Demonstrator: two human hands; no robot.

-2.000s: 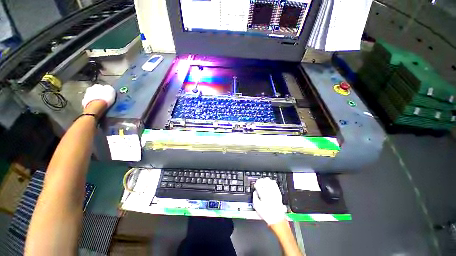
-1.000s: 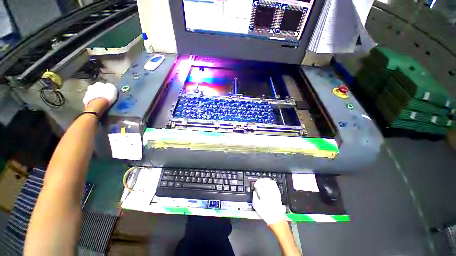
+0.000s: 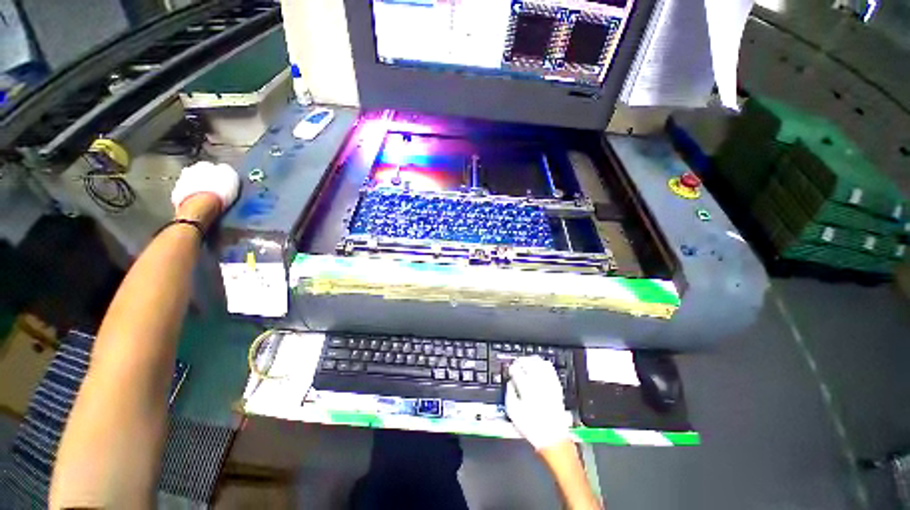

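My right hand (image 3: 537, 402), in a white glove, rests on the right end of the black keyboard (image 3: 409, 363); its fingertips touch the number keys. My left hand (image 3: 206, 185), also white-gloved, rests on the left shoulder of the grey-blue AOI machine (image 3: 499, 321), left of a green button (image 3: 256, 176); its fingers are bunched and cannot be told apart. A blue circuit board (image 3: 449, 221) lies flat between the metal rails in the machine's open bay, under red, blue and purple light. The monitor (image 3: 479, 98) above shows two dark board images at right.
A black mouse (image 3: 660, 381) lies on a dark pad right of the keyboard. A red emergency stop (image 3: 688, 182) is on the right shoulder, a white handheld device (image 3: 313, 124) on the left. Green stacks (image 3: 828, 189) stand at right; blue striped board stacks (image 3: 50, 398) are low at left.
The whole view has shifted slightly, with the machine a little farther right. The hands and the board keep their places; the papers beside the monitor hang differently.
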